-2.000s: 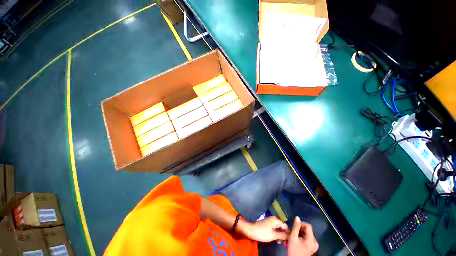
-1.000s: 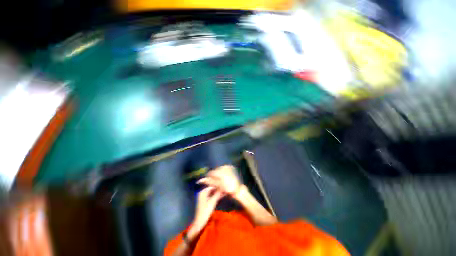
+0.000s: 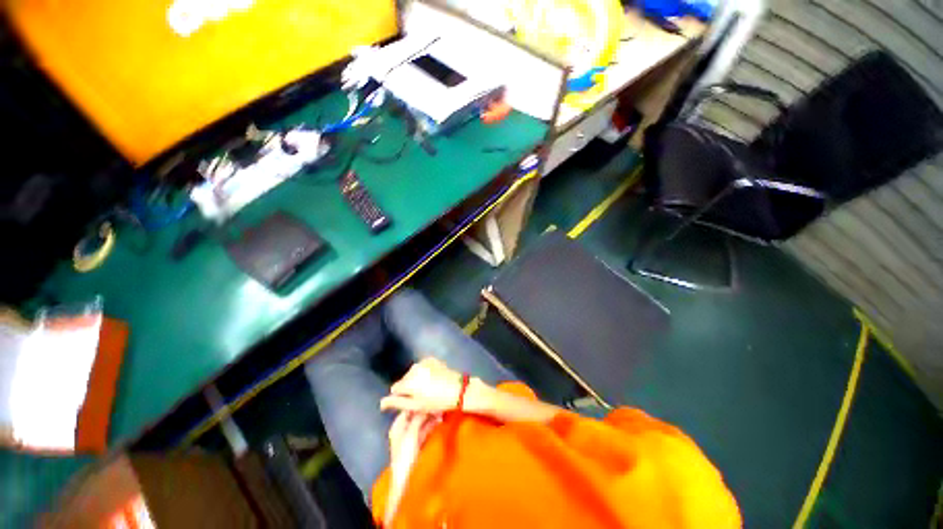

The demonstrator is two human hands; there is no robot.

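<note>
My right hand (image 3: 426, 385) lies over my left hand (image 3: 406, 426) above my lap. The hands touch, and the fingers are partly hidden and blurred. I cannot tell whether anything is between them. A flat black set-top box (image 3: 277, 250) lies on the green bench in front of me. A black remote control (image 3: 364, 203) lies to its right. An open retail box (image 3: 100, 384) with orange sides and a white inside sits at the left edge.
A power strip (image 3: 259, 174) with cables lies behind the set-top box, below an orange screen (image 3: 227, 62). A tape roll (image 3: 93, 247) is at the left. A white device (image 3: 439, 81) is at the back. A dark stand (image 3: 584, 310) and a black chair (image 3: 713, 186) are at the right. A carton (image 3: 176, 491) is lower left.
The view has swung right, away from the large carton of boxes and towards the bench's right end and the chair. My hands have stayed close together over my lap.
</note>
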